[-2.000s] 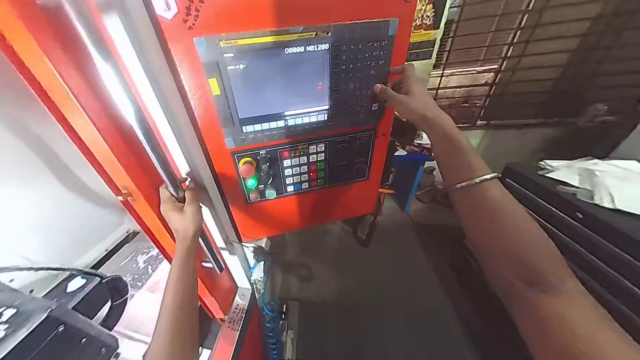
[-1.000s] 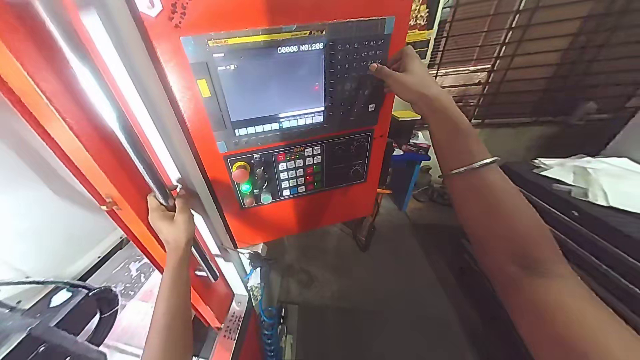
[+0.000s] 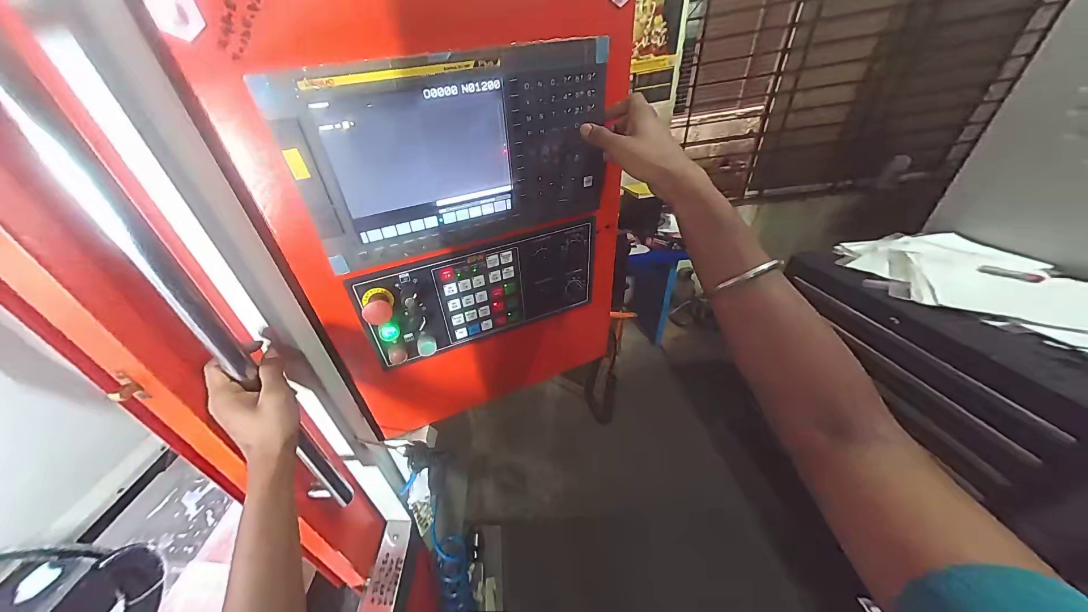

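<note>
My left hand (image 3: 255, 399) is wrapped around the long metal door handle bar (image 3: 161, 255) of a red machine, at the left. At the right edge of the machine's CNC control panel (image 3: 557, 195) is my right hand (image 3: 642, 144); its thumb lies over the keypad's right side and its other fingers go behind the panel edge, partly hidden. The screen (image 3: 416, 153) is lit. Below it, a key panel (image 3: 476, 293) carries a red emergency stop button (image 3: 376, 310) and a glowing green button (image 3: 388, 332).
Papers (image 3: 960, 272) lie on a dark ribbed surface (image 3: 935, 365) at the right. A blue coiled air hose (image 3: 453, 561) hangs below the door frame. A blue stand (image 3: 654, 293) is behind the panel, and a barred window (image 3: 816, 93) is at the back.
My right hand has moved up a little along the panel's right edge since the earliest frame. My left hand stays on the handle bar.
</note>
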